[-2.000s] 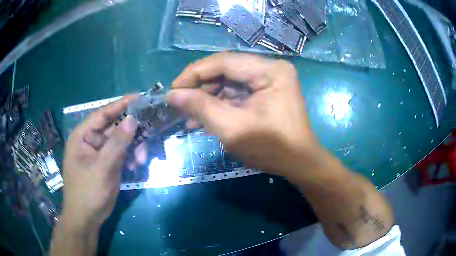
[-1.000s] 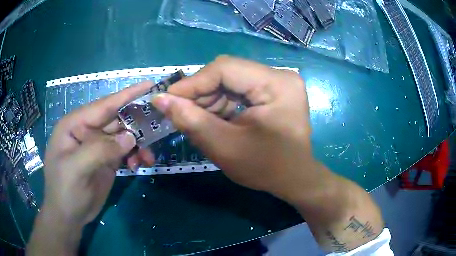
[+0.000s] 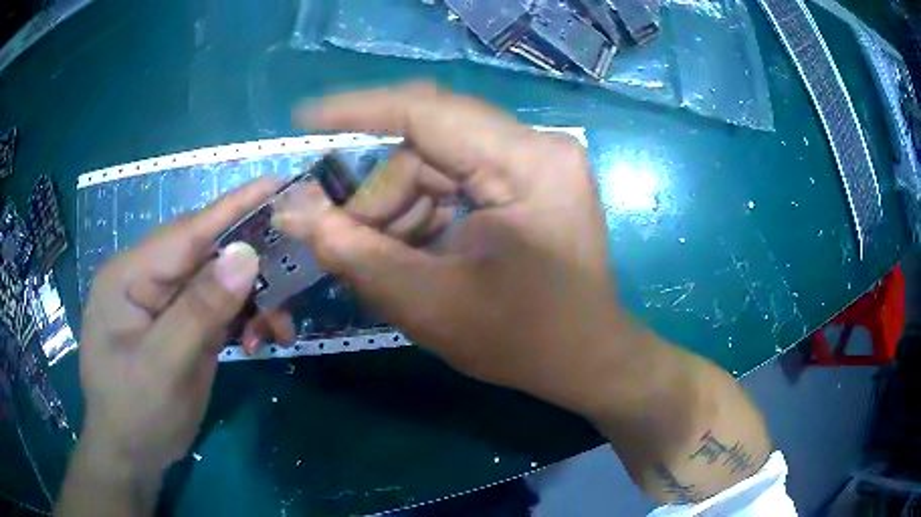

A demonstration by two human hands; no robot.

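A circuit board [image 3: 293, 271] is held tilted, its smooth grey metal face with small dark marks towards me. My left hand [image 3: 162, 313] pinches its left edge between thumb and fingers. My right hand [image 3: 485, 242] is over the board's right part, blurred, with its thumb tip on or just above the face and its index finger stretched out to the left. Whether it grips the board or a film piece cannot be told. The clear perforated strip [image 3: 131, 212] lies flat beneath both hands, its middle hidden by them.
Loose boards [image 3: 35, 232] lie in a dark pile at far left. A clear plastic sheet [image 3: 707, 86] with grey boards [image 3: 571, 38] is at the top. A spare strip [image 3: 828, 101] curves along the right. A red stool [image 3: 871, 321] stands beyond the table edge at right.
The board's grey face has turned towards me since the first frame. My right index finger has lifted off the board and straightened. The whole view has shifted slightly.
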